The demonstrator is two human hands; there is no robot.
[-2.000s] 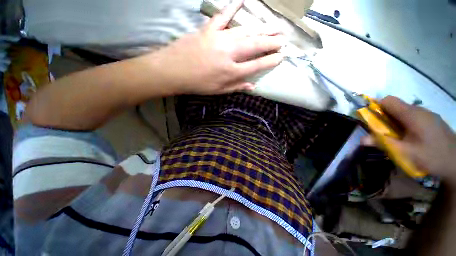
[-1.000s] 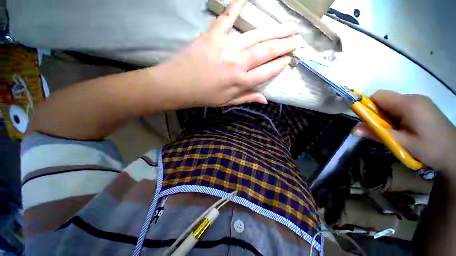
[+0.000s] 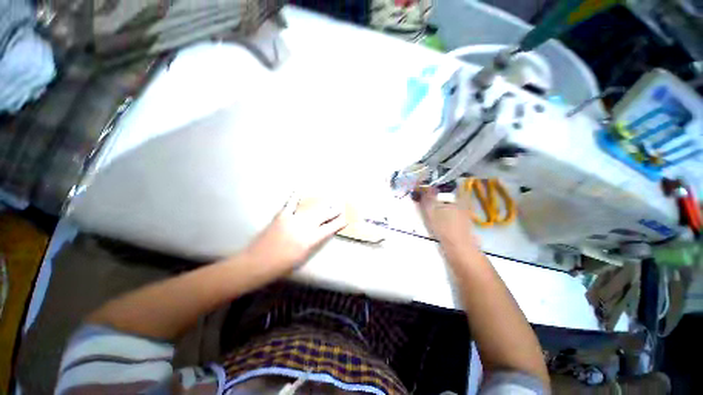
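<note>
A large garment panel (image 3: 193, 170), whitish under glare, covers much of the table in front of me. My left hand (image 3: 301, 231) lies flat on it with fingers spread, beside a small folded khaki strip (image 3: 361, 234). My right hand (image 3: 443, 214) is at the needle area (image 3: 408, 181) of the white sewing machine (image 3: 566, 173); its fingertips are blurred, and I cannot tell if they hold anything. The scissors (image 3: 491, 202) lie on the machine bed just right of my right hand, orange loops showing and blades hidden.
Khaki cloth pieces (image 3: 173, 27) lie at the far left edge. A white cloth pile (image 3: 23, 65) is at the upper left. A blue-pinned stand (image 3: 655, 135) sits on the machine at right. Khaki bundles (image 3: 613, 293) hang near the table's right end.
The view has lifted to show the table and machine. My right hand has let go of the scissors, which now lie on the bed, and is at the needle. My left hand lies flat on the panel.
</note>
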